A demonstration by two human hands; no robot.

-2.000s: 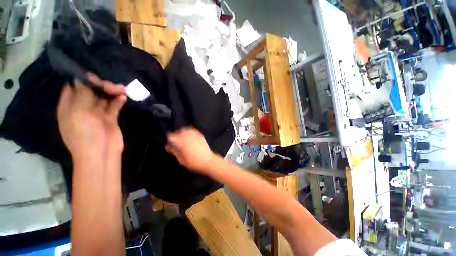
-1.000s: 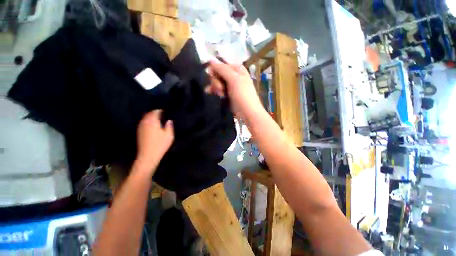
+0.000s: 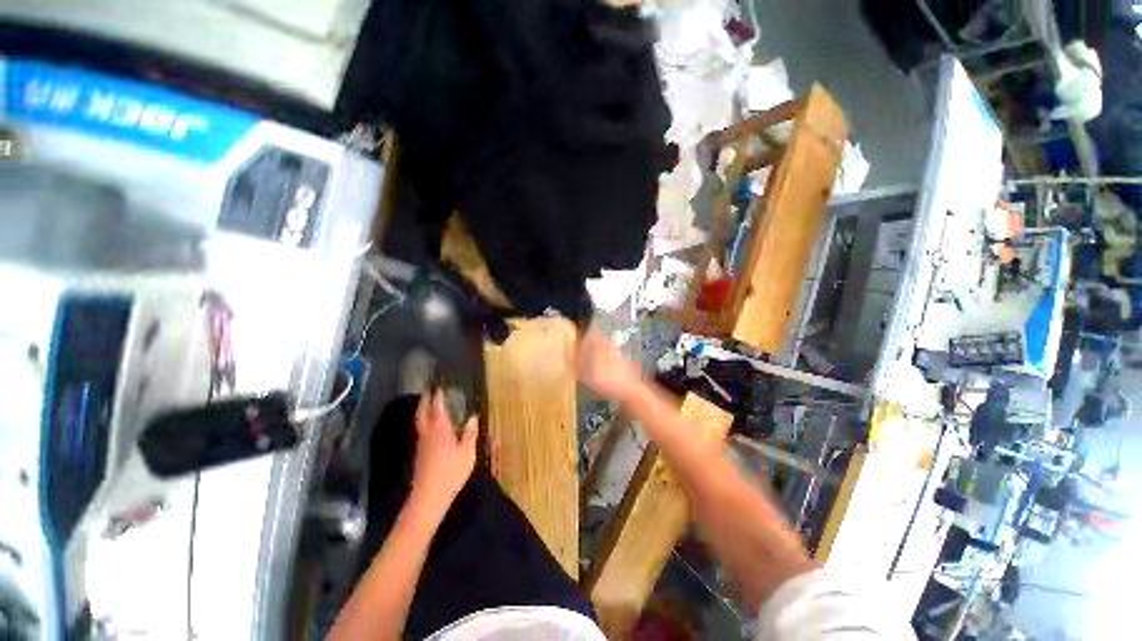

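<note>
Black garment pieces (image 3: 551, 138) lie in a large soft pile at the upper middle, over a light wooden bench (image 3: 532, 426). My left hand (image 3: 445, 451) is below the pile, left of the bench and above my dark-clothed leg. Its fingers point up and are slightly apart; a small blurred patch beside them cannot be made out. My right hand (image 3: 607, 363) is blurred at the bench's right side, just below the pile's lower edge. Whether it touches or holds cloth cannot be told.
At the left is the sewing machine (image 3: 113, 125) with a blue stripe. A black phone (image 3: 219, 432) with a white cable lies on the white table (image 3: 238, 538). Another wooden bench (image 3: 789, 225), white scraps (image 3: 701, 100) and machine tables (image 3: 927, 251) are at the right.
The view has shifted, bringing the phone and more of the machine into sight. Both hands were on the black cloth; now both are below the pile. The white label is no longer visible.
</note>
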